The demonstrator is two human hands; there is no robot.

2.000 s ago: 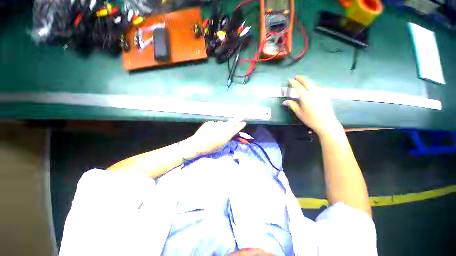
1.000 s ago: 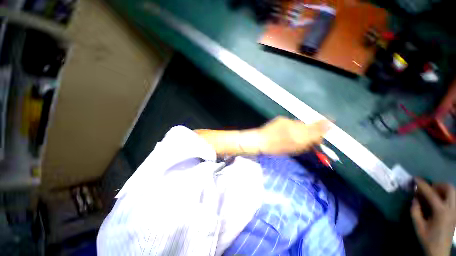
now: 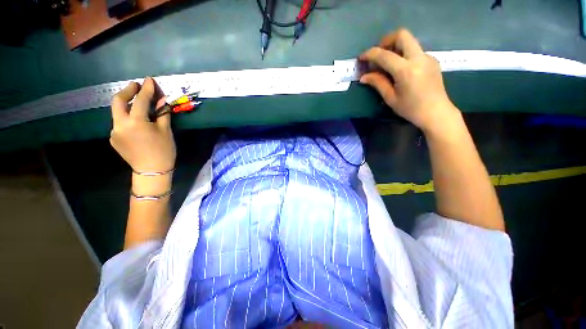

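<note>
My left hand (image 3: pixel 142 125) pinches the black cable just behind its plugs, over the left steel rule (image 3: pixel 257 83). The yellow plug (image 3: pixel 184 99) and red plug (image 3: pixel 184 107) point right, with a whitish tip beside them. My right hand (image 3: pixel 408 80) has thumb and fingertips together at the left end of the right steel rule (image 3: pixel 501 61), which meets the left rule's right end. Whether it grips the rule or a cable end is hidden. A thin black cable loop (image 3: pixel 360 162) hangs over my lap, its ends out of sight.
The black test probe (image 3: pixel 265 35) and red test probe (image 3: pixel 301 26) lie behind the rules. The orange-brown board (image 3: pixel 96 26) is cut off at the upper left. The bench's front edge runs just before the rules. A yellow floor line (image 3: pixel 450 183) shows at the lower right.
My left hand has moved left along the rule with the plugs, which are now above the bench. My right hand stays at the rule ends. The right rule's end now meets the left rule.
</note>
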